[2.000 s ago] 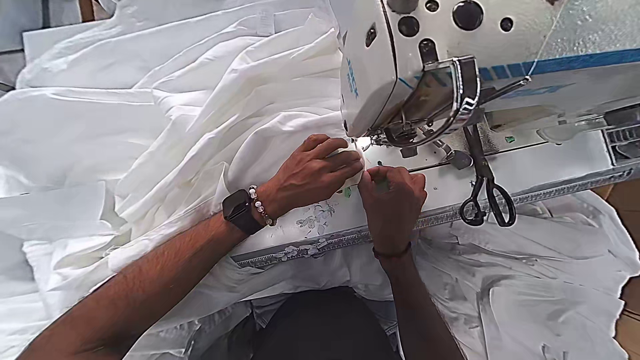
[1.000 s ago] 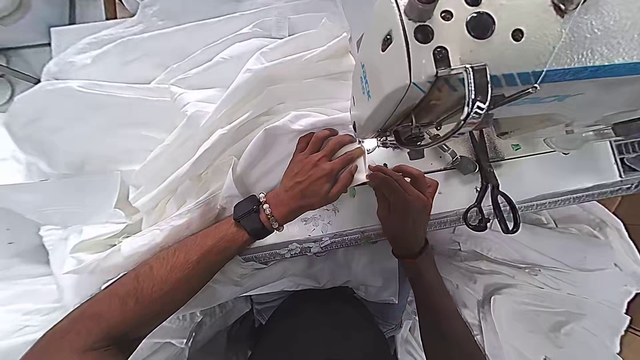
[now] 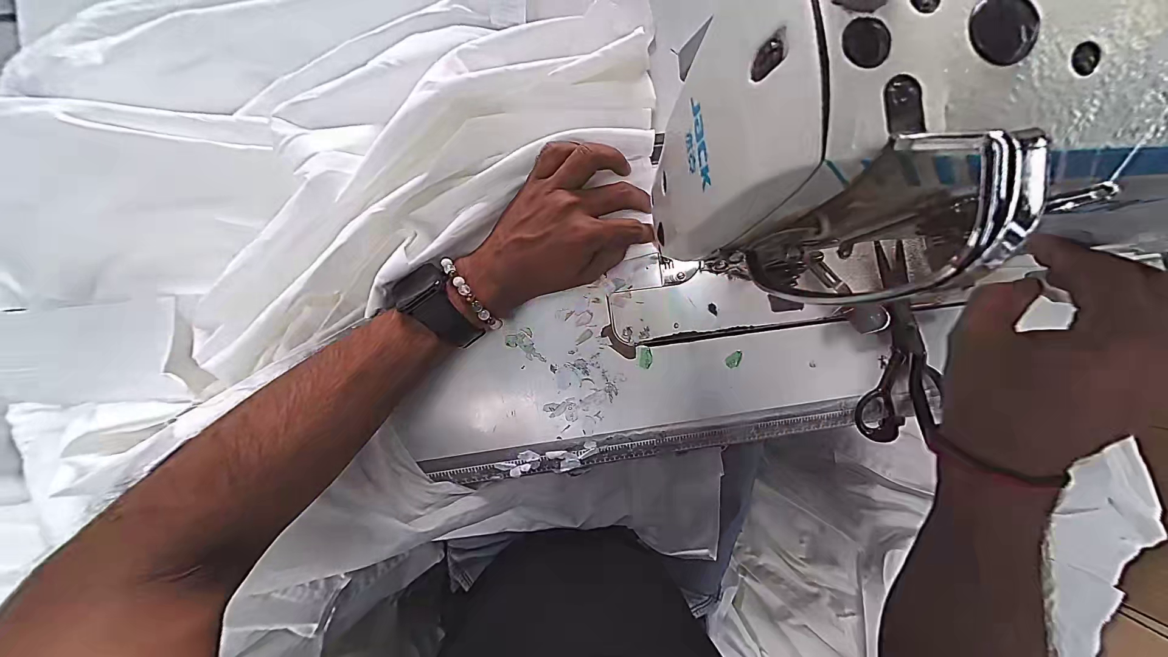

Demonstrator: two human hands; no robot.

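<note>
My left hand (image 3: pixel 570 219), with a dark watch and a beaded bracelet at the wrist, lies spread and bent-fingered on the white fabric (image 3: pixel 365 173). Its fingertips are beside the head of the Jack sewing machine (image 3: pixel 748 137), left of the lit needle area. At the right, my right hand (image 3: pixel 1049 347) is by the machine's arm, thumb and forefinger apart; I see nothing between them, and some fingers are hard to make out. Black-handled scissors (image 3: pixel 899 392) hang or lie just left of this hand, points toward the machine.
Scraps and thread bits (image 3: pixel 579 392) dot the machine bed (image 3: pixel 511 401). A measuring tape (image 3: pixel 730 440) runs along its front edge. More white cloth (image 3: pixel 821 520) hangs below it and around my lap. A curved metal guard (image 3: pixel 1004 201) juts from the machine head.
My right hand has left the needle area and moved right, past the scissors. My left hand has shifted up and away from the bed's front edge, along the fabric.
</note>
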